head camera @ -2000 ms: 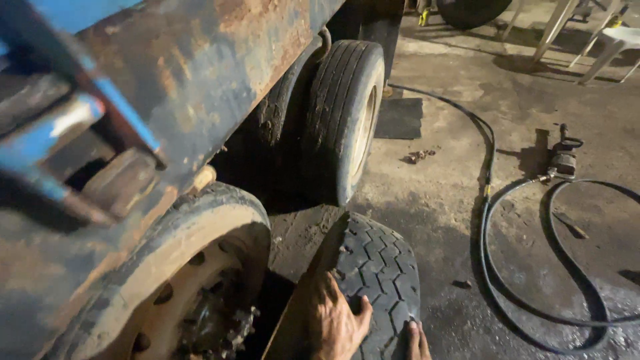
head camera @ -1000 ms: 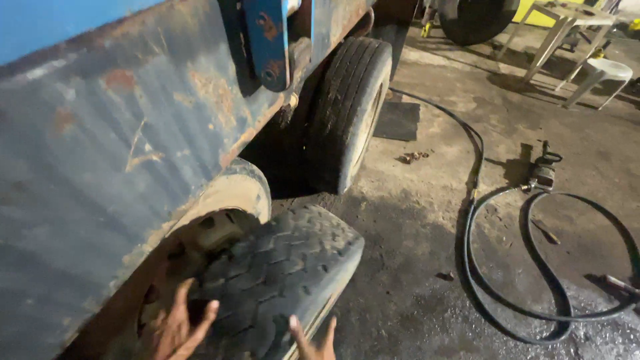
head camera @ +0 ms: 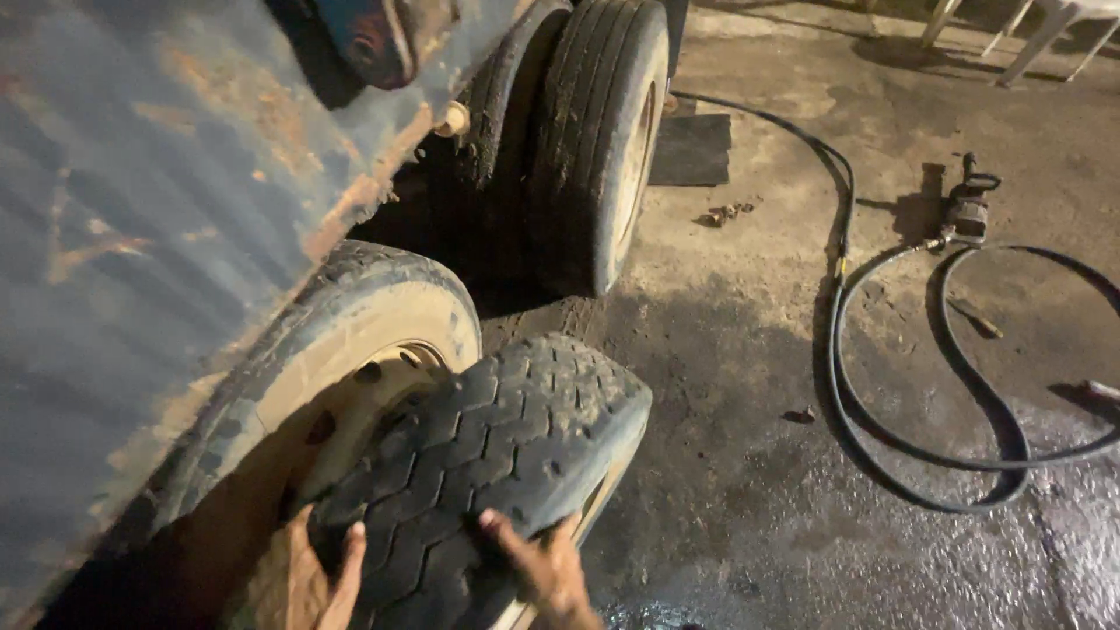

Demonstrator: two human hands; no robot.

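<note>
A truck tire with a zigzag tread [head camera: 477, 464] stands leaning in front of me, close beside the inner wheel [head camera: 420, 306] under the vehicle's rusty body. My left hand [head camera: 315, 573] touches the tire's near left edge, thumb and fingers spread. On the right shoulder of the tread rests my right hand [head camera: 538, 560], its fingers apart over the edge toward the rim. Neither hand closes around the tire. The lower part of the tire and much of my left palm are hidden or in shadow.
Behind stands another mounted wheel [head camera: 604, 140]. A black air hose [head camera: 840, 350] loops over the wet concrete floor to an impact wrench [head camera: 969, 210]. Small metal parts [head camera: 726, 214] lie near a dark mat [head camera: 691, 150]. White chair legs [head camera: 1037, 44] show at the top right.
The loose tire has turned and now sits closer against the inner wheel than two seconds ago. Both hands have moved along its tread toward the near end. The view has shifted.
</note>
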